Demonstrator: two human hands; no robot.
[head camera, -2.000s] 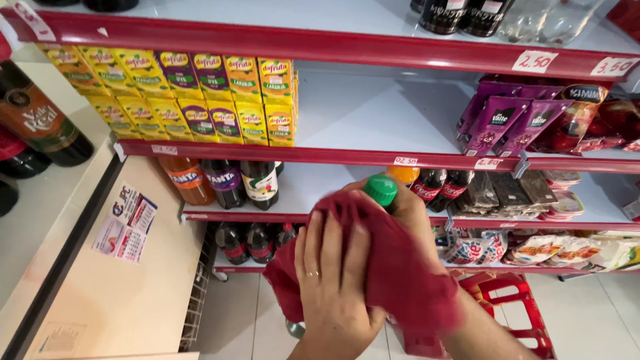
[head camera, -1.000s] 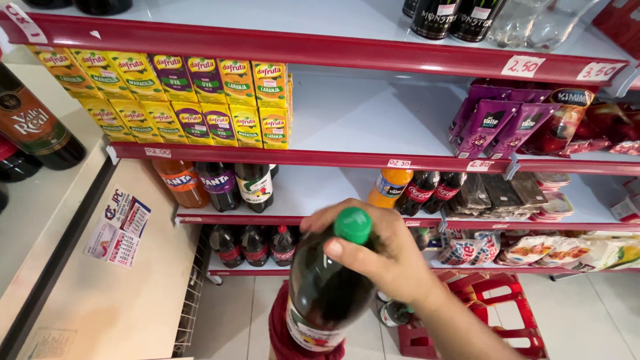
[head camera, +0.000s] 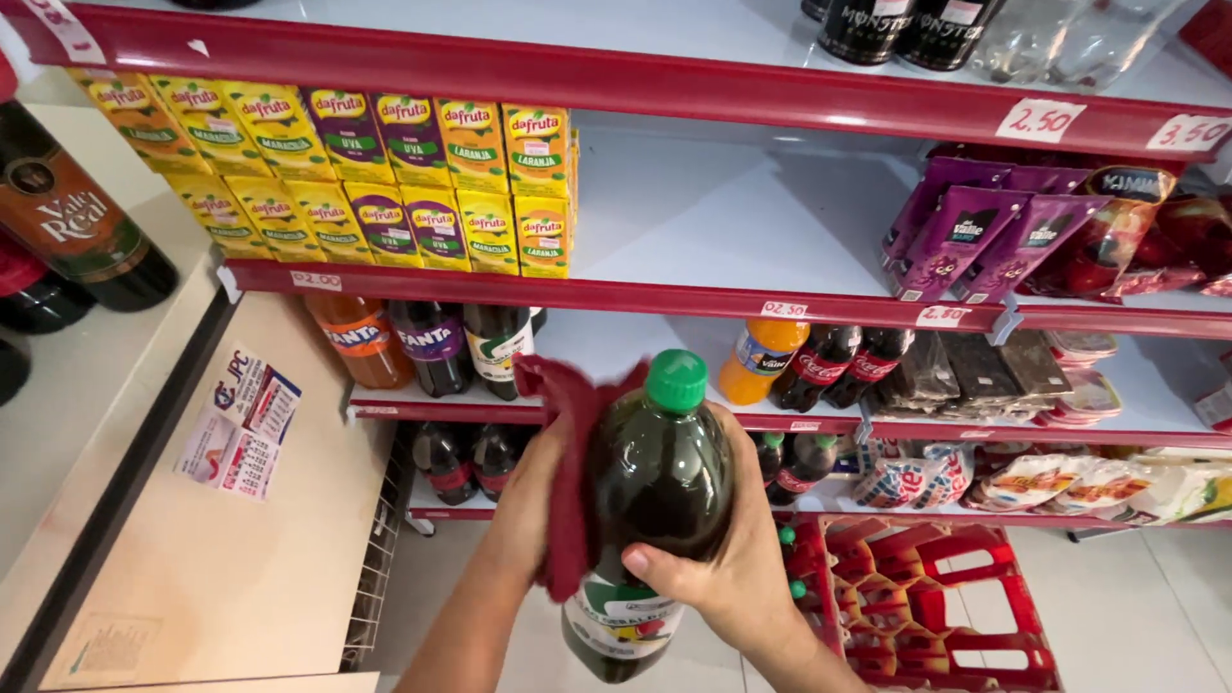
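A large dark soda bottle (head camera: 654, 481) with a green cap and a white and green label is held upright, tilted slightly, in front of the shelves. My right hand (head camera: 736, 549) grips its right side, the thumb across the front. A dark red cloth (head camera: 573, 472) lies against the bottle's left side, with my left hand (head camera: 529, 496) behind it, pressing it to the bottle. The left fingers are mostly hidden by the cloth. Behind the cloth, a similar bottle (head camera: 499, 351) stands on the shelf beside a purple-label Fanta bottle (head camera: 430, 346) and an orange one (head camera: 361, 342).
Juice cartons (head camera: 385, 183) stand stacked on the shelf above. An orange juice bottle (head camera: 762, 361) and cola bottles (head camera: 818, 366) stand right of the held bottle. A red plastic crate (head camera: 1020, 597) sits on the floor at lower right. A pale panel (head camera: 318, 481) borders the left.
The cloth, wrapped over the bottle's upper part two seconds ago and low beneath it one second ago, is now at its left side. My right hand has moved from the neck to the bottle's right side.
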